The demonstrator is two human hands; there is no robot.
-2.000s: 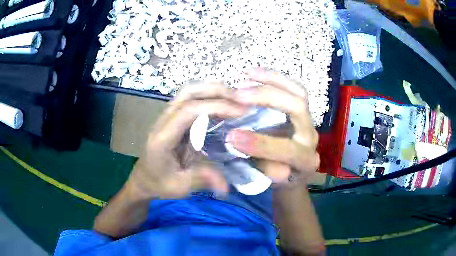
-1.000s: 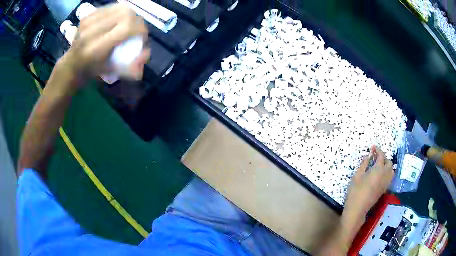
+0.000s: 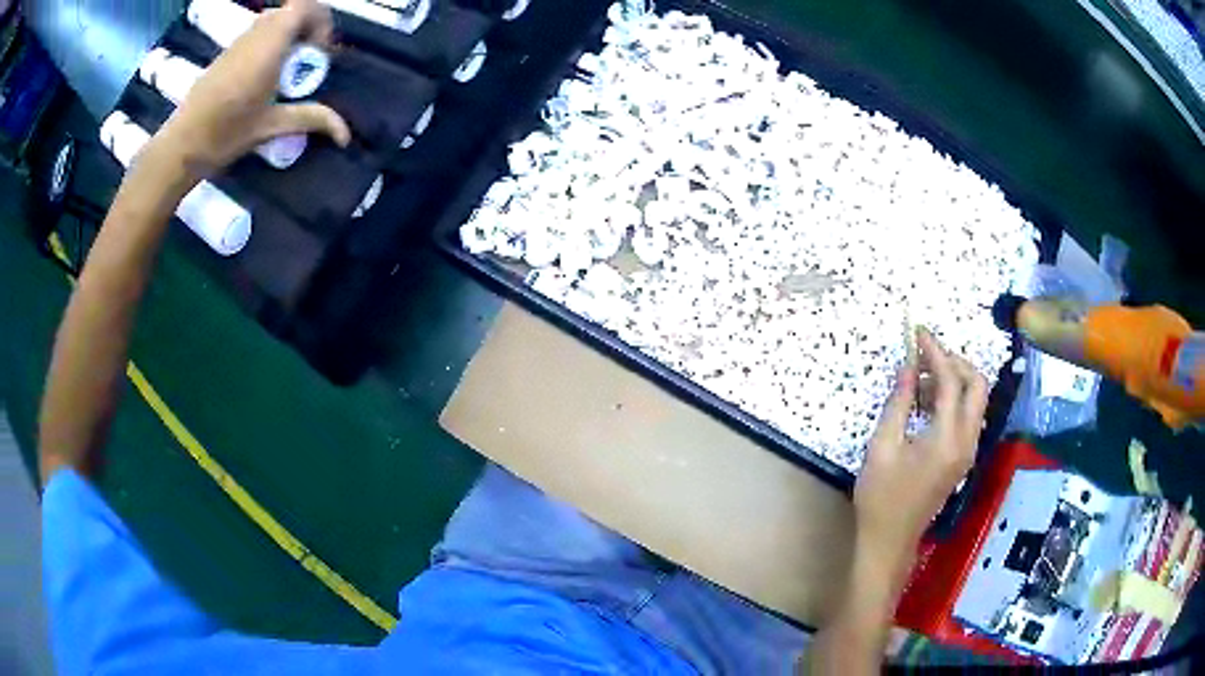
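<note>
My left hand [image 3: 251,99] is over the black slotted rack at the upper left, with thumb and fingers spread around the end of a white cylinder [image 3: 304,71] lying in the rack. The thumb is apart from it. My right hand [image 3: 925,429] is at the right end of the parts tray [image 3: 648,359], palm down, fingertips over the small white parts [image 3: 846,238]. Whether a small part is between its fingertips cannot be seen. Larger white hooked parts [image 3: 582,172] fill the tray's left end.
More white cylinders [image 3: 214,218] lie in the black rack [image 3: 284,238]. A tan board [image 3: 634,462] lies before the tray. An orange screwdriver [image 3: 1143,354] hangs at the right, by a clear bag [image 3: 1057,396]. The screw feeder [image 3: 1044,561] on its red base is lower right.
The white unit held in both hands at first was carried left over the rack and now lies in it, the left hand opened. The right hand moved to the tray's right end.
</note>
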